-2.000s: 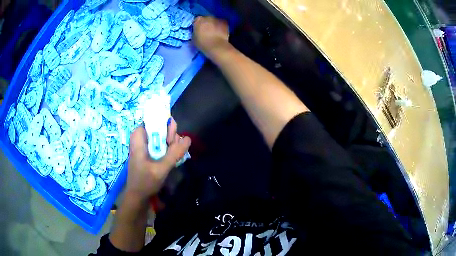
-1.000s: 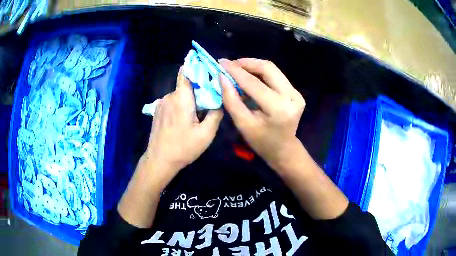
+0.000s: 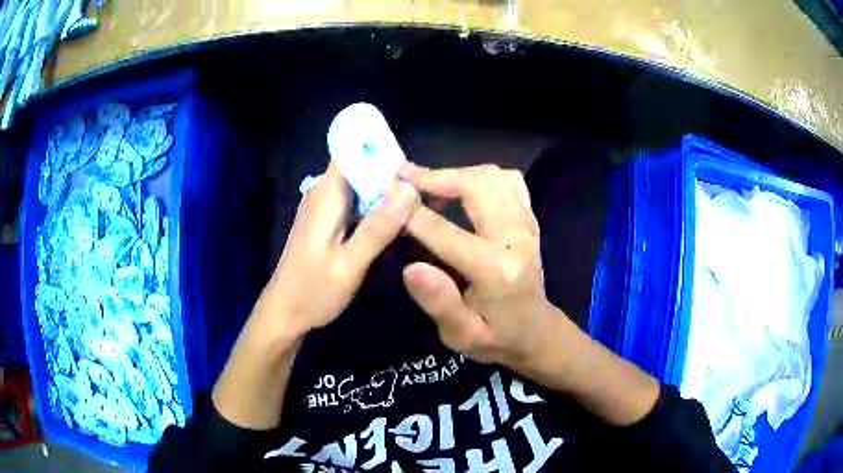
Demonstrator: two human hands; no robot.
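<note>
My left hand (image 3: 323, 245) holds a white foot part, with its thumb on the near end. A white oval sole piece (image 3: 363, 146) with a small hole faces up and covers most of the foot part. A small pale end (image 3: 309, 184) sticks out left of my left hand. My right hand (image 3: 485, 263) has its index and middle fingertips at the near right edge of the sole piece. Its thumb is apart from the piece, and it grips nothing visible.
A blue bin (image 3: 182, 277) of pale oval sole pieces stands at the left. A blue bin (image 3: 686, 268) of white parts stands at the right. A tan table edge (image 3: 370, 13) curves across the back, with pale long parts (image 3: 32, 46) at its left.
The sole piece, edge-on in my right fingers one second ago, now lies face up over the foot part. My right thumb has come off it. Two seconds ago my right hand was in the left bin.
</note>
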